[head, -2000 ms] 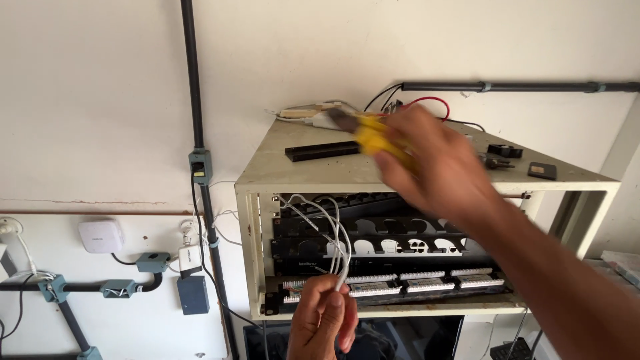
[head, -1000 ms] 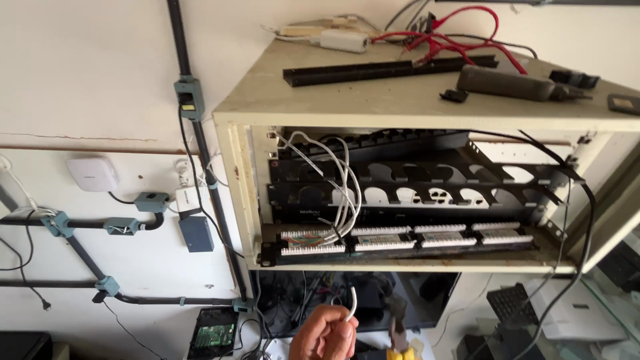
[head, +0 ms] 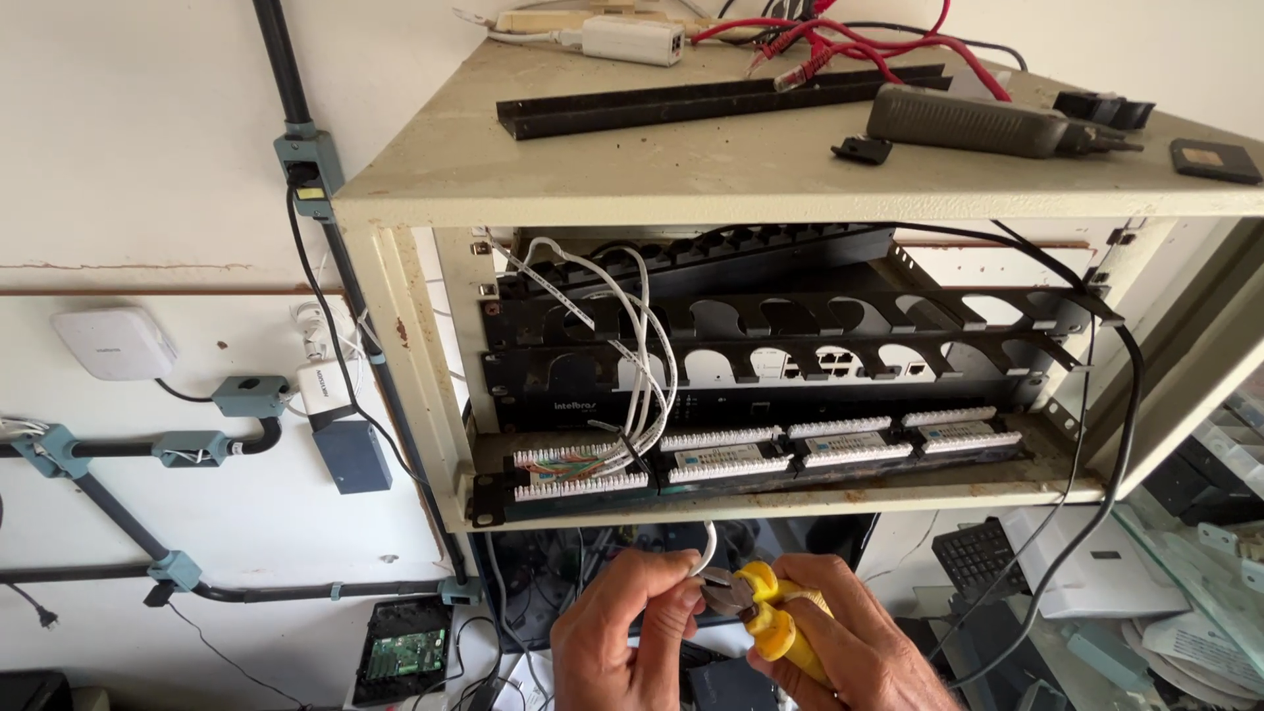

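Observation:
My left hand (head: 627,627) pinches a white network cable (head: 708,548) between thumb and forefinger, just below the front edge of the rack. My right hand (head: 844,627) grips yellow-handled pliers (head: 780,632), whose metal jaws are at the cable beside my left fingertips; whether the jaws are closed on it is hard to tell. Above both hands, a patch panel (head: 726,459) lies in the beige metal rack (head: 632,204), with several white cables (head: 647,365) looping down to its left block, where coloured wires are spread over the contacts.
On top of the rack lie a black metal strip (head: 691,107), a grey handheld tool (head: 968,120), red patch cables (head: 859,44) and a white adapter (head: 632,39). Black cable managers (head: 790,311) span the rack. A black cable (head: 1136,415) hangs at the right. A dark screen (head: 810,543) stands below.
My right hand has come down from above the rack top with the pliers, which are now at the cable in my left hand. The view has shifted noticeably.

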